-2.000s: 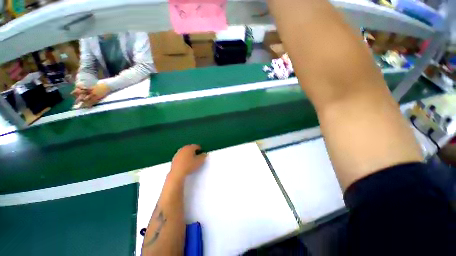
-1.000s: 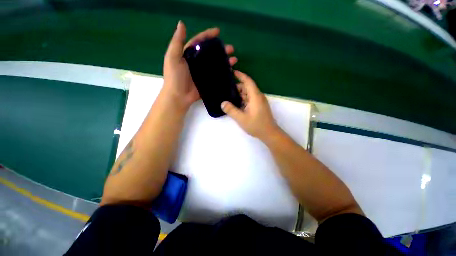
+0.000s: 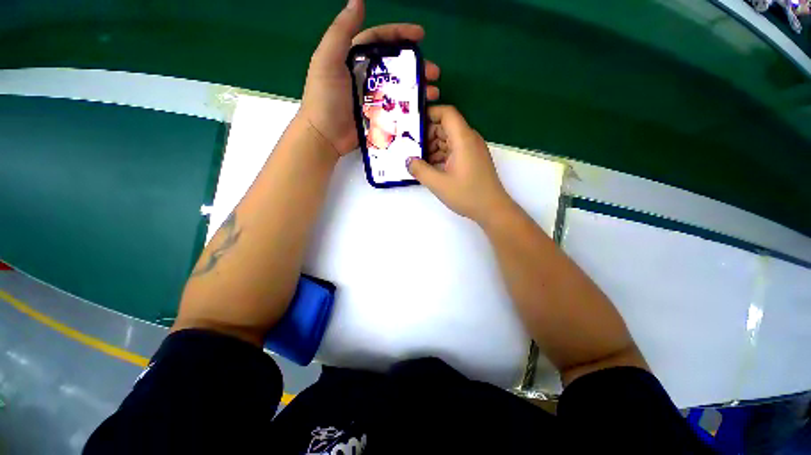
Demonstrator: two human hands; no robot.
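Observation:
A smartphone (image 3: 389,120) with a black rim is held upright over the far edge of the white board (image 3: 418,275). Its screen is lit and shows a picture with the time at the top. My left hand (image 3: 336,84) lies behind the phone and holds it, palm up, with fingertips showing past its right side. My right hand (image 3: 458,169) holds the phone's lower right side, with the thumb on the lower part of the screen. A blue pouch (image 3: 307,318) lies at the board's left edge beside my left forearm, which partly covers it.
The green conveyor belt (image 3: 569,98) runs beyond the board behind a pale rail. A green tabletop (image 3: 98,204) is at the left, another white surface (image 3: 658,307) at the right. Grey floor with a yellow line (image 3: 71,334) shows at the lower left.
My raised right arm has come down, and both hands now hold the phone. The phone's screen has gone from dark to lit. The view has tilted down from the overhead frame and pink slip.

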